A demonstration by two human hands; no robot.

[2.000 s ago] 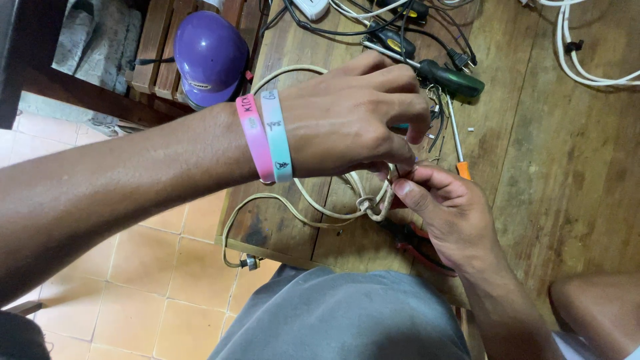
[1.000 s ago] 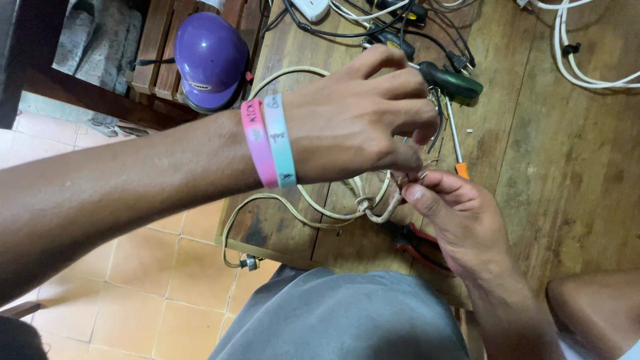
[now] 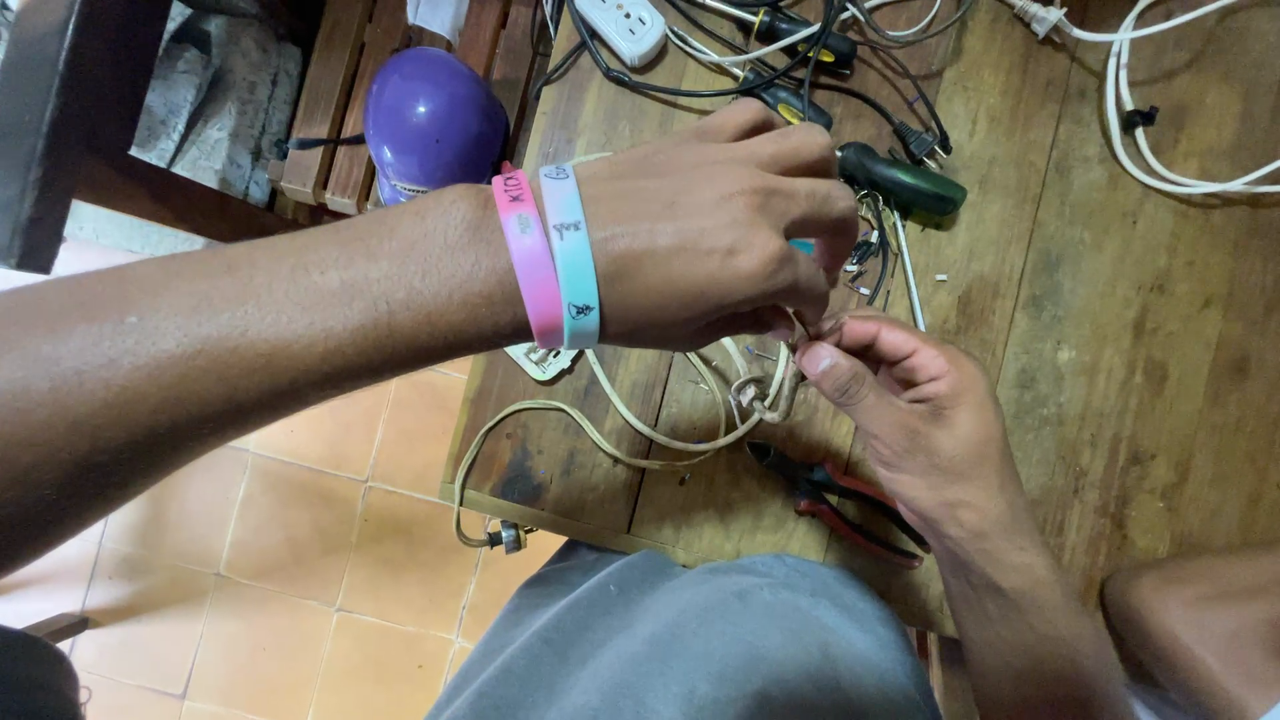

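Note:
My left hand (image 3: 720,220), wearing a pink and a pale blue wristband, reaches in from the left, its back up. Its fingertips, mostly hidden, meet a thin wire end by my right hand. A teal thing (image 3: 801,245) shows partly between its fingers. My right hand (image 3: 900,410) pinches the wire end between thumb and forefinger. The beige electrical cord (image 3: 660,440) runs below the hands, with a knot (image 3: 760,397) in it. Its looped part ends in a plug (image 3: 510,537) at the table's edge. Pliers with red and black handles (image 3: 840,500) lie just below the knot.
A green-handled screwdriver (image 3: 905,185), other screwdrivers (image 3: 800,38), black cords with a plug (image 3: 917,142) and a white power outlet block (image 3: 625,28) lie beyond my hands. White cable (image 3: 1122,90) is at upper right. A purple cap (image 3: 435,120) rests on slatted wood. A bare limb (image 3: 1190,620) shows lower right.
The fingers of both my hands have shifted slightly at the wire end. Both hands stay in about the same place; the cord and pliers have not plainly moved.

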